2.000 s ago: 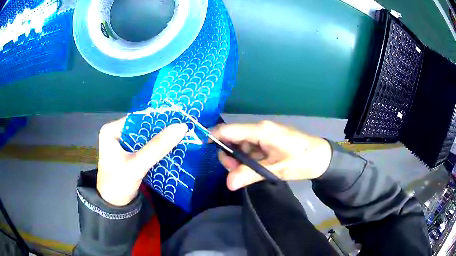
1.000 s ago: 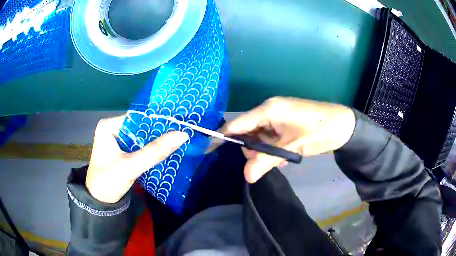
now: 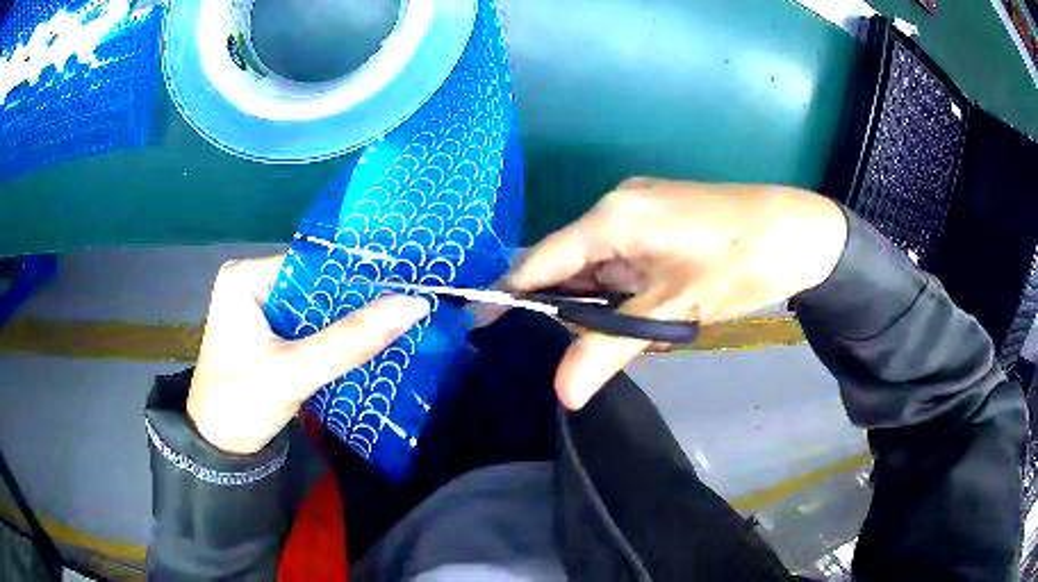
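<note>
A translucent blue die-cut sheet with rows of pale crescents runs from the sticker roll over the green surface's near edge. My left hand grips its hanging end, thumb on top. My right hand holds the scissors by the black handles. The silver blades lie across the sheet, just above my left thumb. Whether they have cut into it I cannot tell. Cut strips with white glare lie left of the roll.
Black component trays stand at the right on the green surface. A blue thing shows below the table edge at the far left. The grey floor has yellow lines.
My right hand has moved right and up, and the scissors have turned from a steep slant to nearly level across the sheet. My left hand has shifted slightly left, still gripping the sheet.
</note>
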